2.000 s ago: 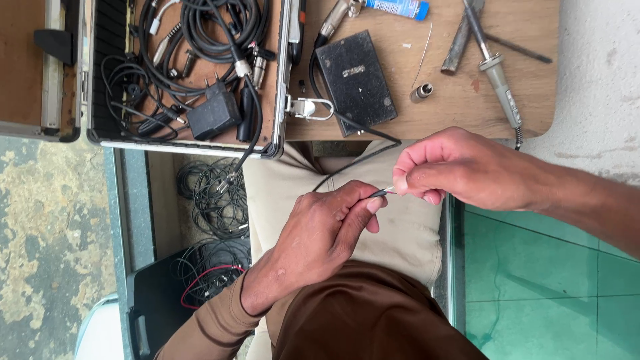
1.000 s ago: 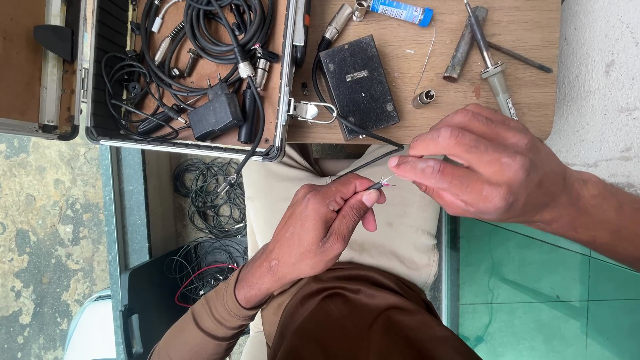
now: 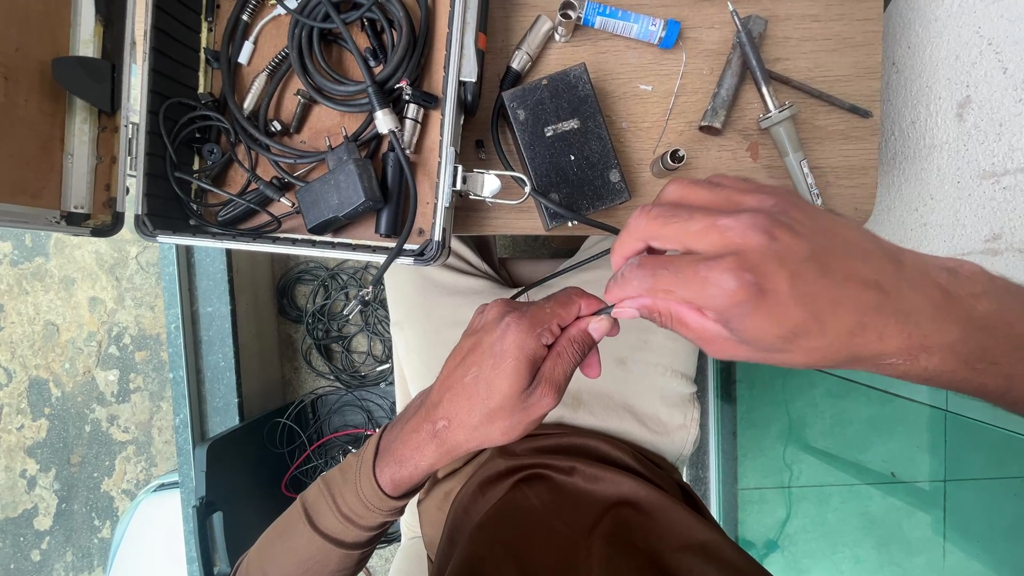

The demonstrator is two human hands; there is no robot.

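My left hand (image 3: 520,364) pinches a black cable (image 3: 564,268) near its end, over my lap. The fingertips of my right hand (image 3: 736,276) close on the cable's tip right beside the left thumb, so the bare wires are hidden. On the wooden table above lie a black metal box (image 3: 566,144), an XLR connector (image 3: 530,48) on a black cable, and a small metal connector shell (image 3: 667,162). A soldering iron (image 3: 772,104) rests at the right across a metal tube (image 3: 732,80). A thin strand of solder wire (image 3: 674,96) lies near a blue-capped tube (image 3: 628,26).
An open hard case (image 3: 292,244) at the upper left holds coiled cables (image 3: 352,56), a black power adapter (image 3: 339,188) and connectors. Its metal latch (image 3: 488,184) sticks out over the table. Tangled thin cables (image 3: 344,320) lie below the case, and a thin rod (image 3: 820,92) lies by the iron.
My right hand has come back to the cable end, which showed spread bare wires one second ago. My left hand keeps its pinch on the cable.
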